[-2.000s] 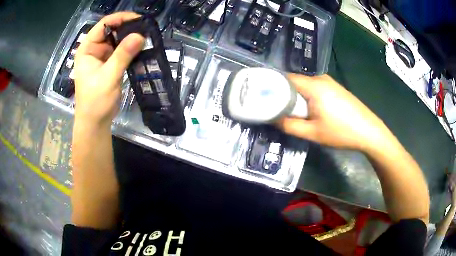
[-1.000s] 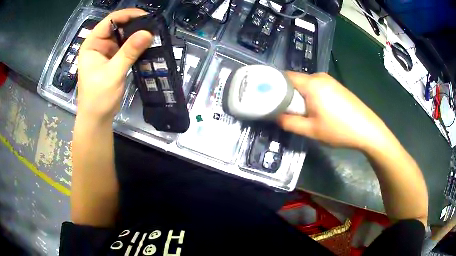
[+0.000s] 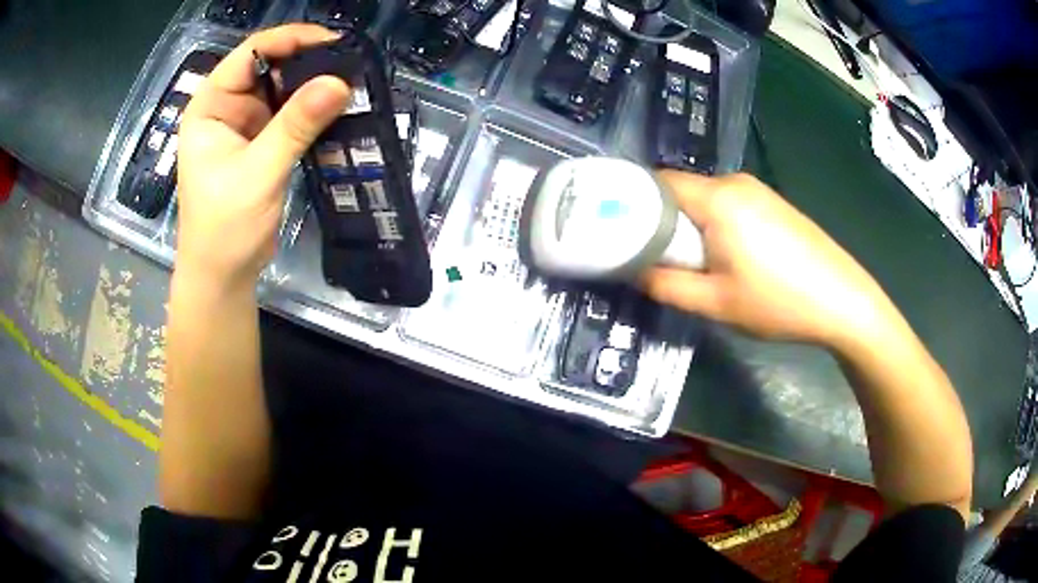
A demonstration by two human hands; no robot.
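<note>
My left hand point(image 3: 245, 148) holds a black mobile phone point(image 3: 362, 216) by its upper end, back side up, with white labels and small pale patches showing. My thumb lies over the top part of its back. My right hand point(image 3: 740, 245) grips a white-grey barcode scanner point(image 3: 601, 216), its rounded head to the right of the phone and not touching it. Both are above a clear blister tray point(image 3: 472, 330). Another black phone point(image 3: 688, 100) lies in the tray's back right pocket. A white printed label sheet point(image 3: 501, 228) lies in a front pocket, partly hidden by the scanner.
Several more phones lie in the other pockets. A green mat point(image 3: 820, 171) covers the bench. A dark computer mouse point(image 3: 914, 125) and a red tool or pen point(image 3: 995, 230) lie at the right. Red stools point(image 3: 694, 484) stand below the bench edge.
The phone in my left hand has shifted slightly right and stands a little more upright than two seconds ago. The scanner has moved slightly right.
</note>
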